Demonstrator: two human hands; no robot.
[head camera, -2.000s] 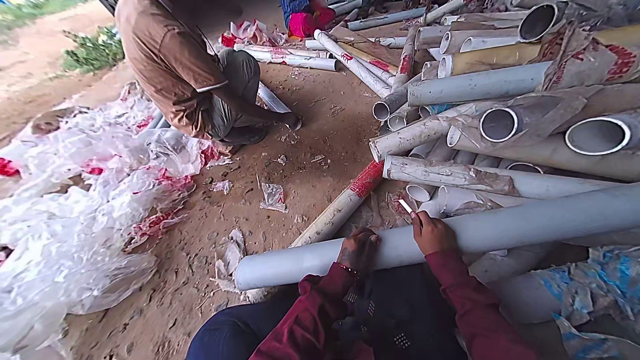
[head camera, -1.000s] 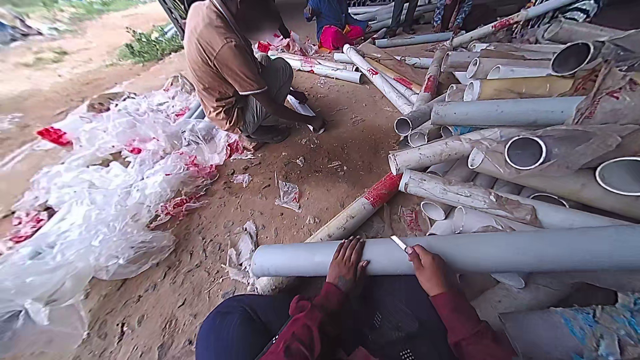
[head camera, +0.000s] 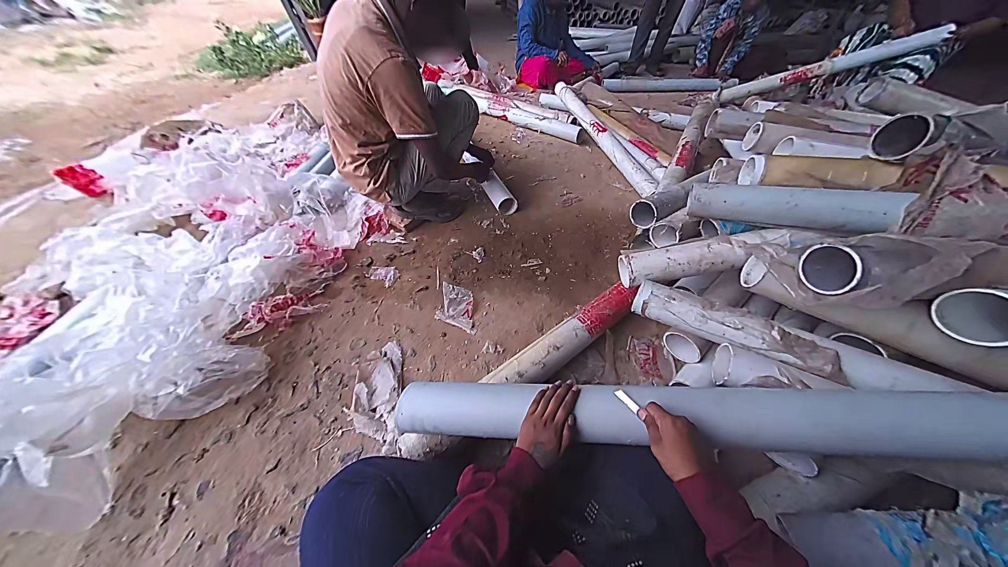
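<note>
A long grey plastic pipe (head camera: 756, 413) lies crosswise over my lap, its left end above the dirt and its right end running out of view. My left hand (head camera: 549, 421) rests flat on the pipe, fingers pointing away from me, palm hidden. A short, flat white piece (head camera: 628, 401), perhaps a blade or scraper, sticks out from between the thumb and fingers of my right hand (head camera: 672, 441). That hand is against the near side of the pipe, right of my left hand. Just beyond the pipe, a dirty white pipe with a red wrapped end (head camera: 606, 309) slants across the ground.
Stacked pipes (head camera: 827, 209), some in torn plastic wrap, fill the right side. A heap of crumpled white and red plastic film (head camera: 173, 276) covers the left ground. A co-worker (head camera: 386, 110) squats ahead, hands on a short white pipe (head camera: 499, 193). Other people are at the back.
My left hand, earlier partly closed at the near side of the pipe, now lies spread on top of it. The view has shifted, showing more of the people at the back.
</note>
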